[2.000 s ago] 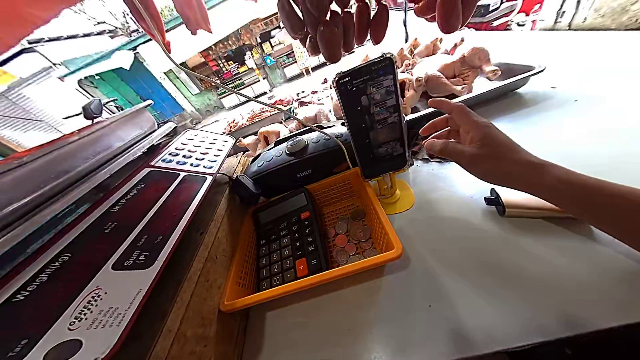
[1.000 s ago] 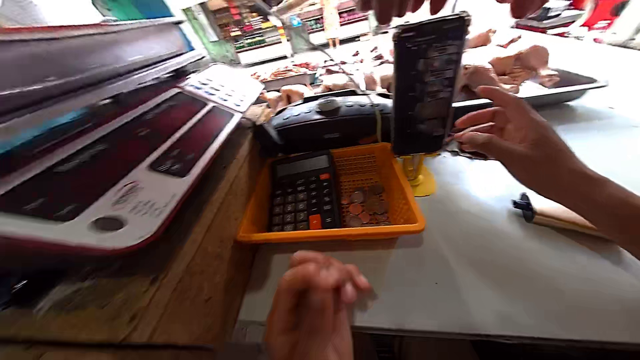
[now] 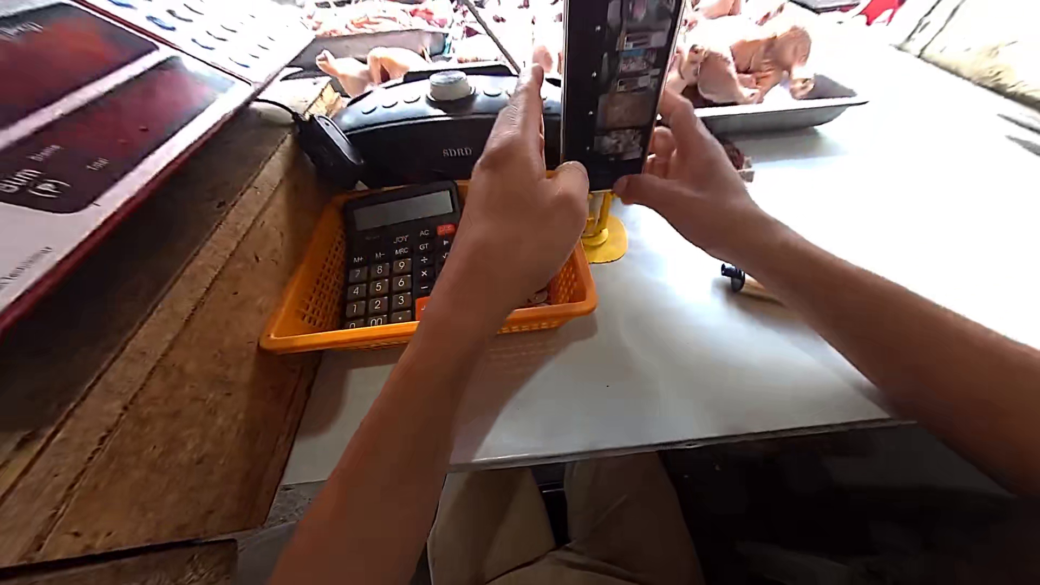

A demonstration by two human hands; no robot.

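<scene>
A smartphone [image 3: 621, 89] with a lit screen stands upright on a yellow stand [image 3: 604, 237]. My left hand [image 3: 524, 195] is at the phone's left edge, its fingers pointing up; whether it grips the phone I cannot tell. At the lower right edge of the phone is my right hand [image 3: 699, 175], its thumb near the bottom corner and its other fingers partly behind the phone. Below my left hand, an orange plastic basket [image 3: 589, 301] holds a black calculator [image 3: 402, 256] and some coins [image 3: 538, 298], which my left hand and forearm partly hide.
Behind the basket sits a black speaker-like device [image 3: 406, 134] with a knob. A digital weighing scale [image 3: 106, 122] fills the upper left, above a wooden board [image 3: 195, 349]. Raw poultry [image 3: 743, 57] lies in a metal tray [image 3: 780, 116]. A wooden-handled object [image 3: 751, 286] rests on the white tabletop [image 3: 634, 366].
My left hand, out of view at first and then low in front of the basket, has moved up to the phone. My right hand remains by the phone's right side. The view has shifted down and closer.
</scene>
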